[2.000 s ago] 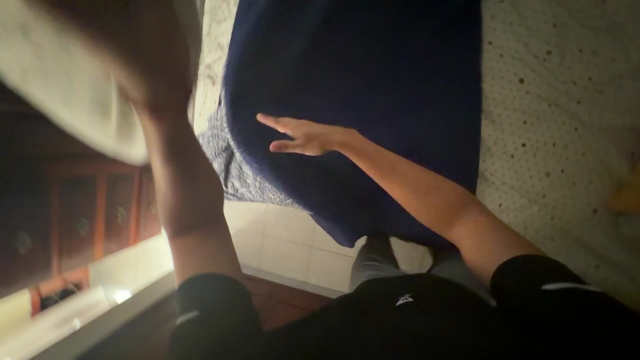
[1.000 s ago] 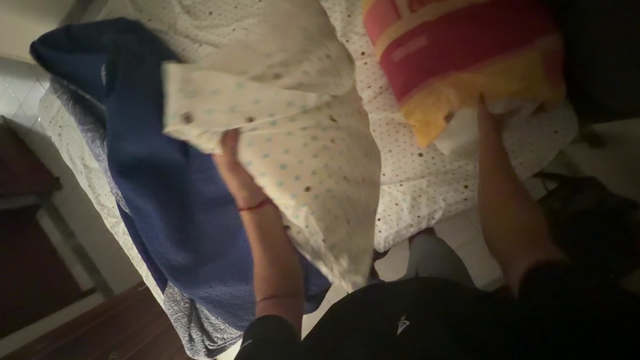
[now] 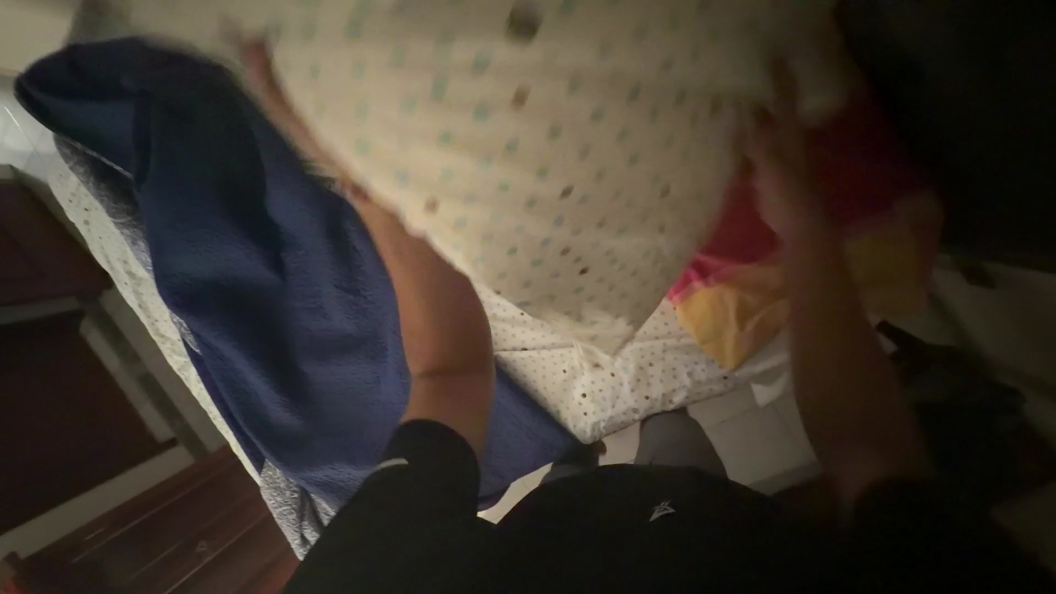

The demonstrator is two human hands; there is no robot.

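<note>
A cream spotted cloth (image 3: 528, 148), perhaps a pillowcase or sheet, is raised between my arms and blurred at its top. My left hand (image 3: 256, 62) is at its upper left edge, too blurred to show the fingers' grip. At its right edge, my right hand (image 3: 771, 148) is in shadow and seems to hold the cloth, though the fingers are unclear. Beneath lies a bed with a white dotted sheet (image 3: 594, 388). A dark blue blanket (image 3: 305, 330) is bunched over the bed's left part. A red and yellow fabric item (image 3: 734, 313) lies behind my right hand.
Grey fabric (image 3: 289, 503) shows under the blue blanket at the bed's edge. Dark wooden furniture (image 3: 165, 536) stands at the lower left. Pale floor tiles (image 3: 751, 429) show by my legs. A dark object (image 3: 949, 371) lies at the right.
The spotted cloth has been raised and now spreads across the top of the view. My right hand has moved from the yellow edge of the red and yellow item to the cloth's right side.
</note>
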